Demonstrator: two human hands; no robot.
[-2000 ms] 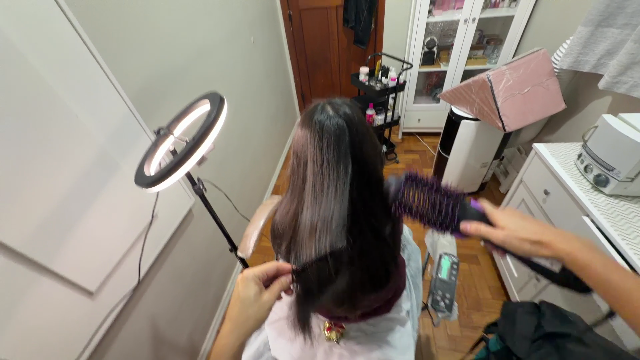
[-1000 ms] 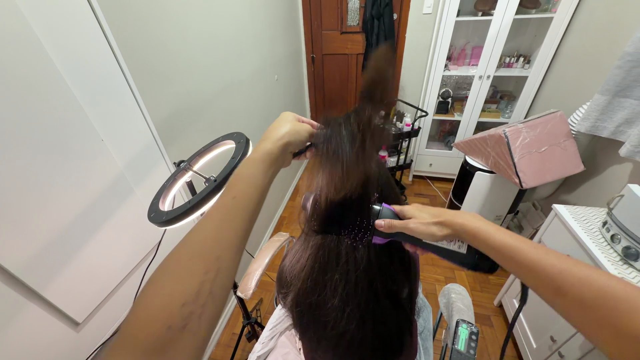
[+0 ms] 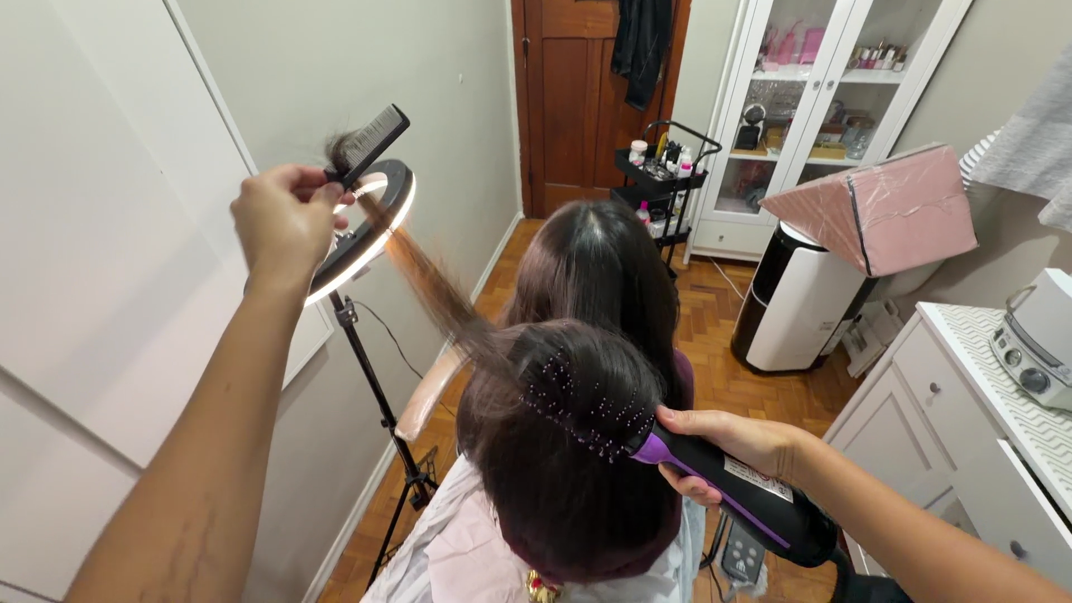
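A seated person with long dark hair (image 3: 590,251) faces away from me, a light cape about the shoulders. My left hand (image 3: 293,218), raised at the left, pinches the ends of a stretched lock of hair (image 3: 431,289) together with a black comb (image 3: 377,138), teeth upward. My right hand (image 3: 729,448) grips the handle of a black and purple hot-air brush (image 3: 737,494). Its bristled head lies under the hair at the back of the head, with purple-tipped bristles poking through. The barrel itself is mostly hidden by hair.
A lit ring light (image 3: 402,201) on a black stand is close beside my left forearm. Beyond the person are a black trolley (image 3: 662,176) with bottles and a wooden door (image 3: 565,109). At right are a white portable appliance (image 3: 791,306), a pink box (image 3: 913,209) and a white dresser (image 3: 921,402).
My left hand has moved left, drawing the lock out to that side. The brush has moved lower, and its bristles now show through the hair. The comb is now plainly visible.
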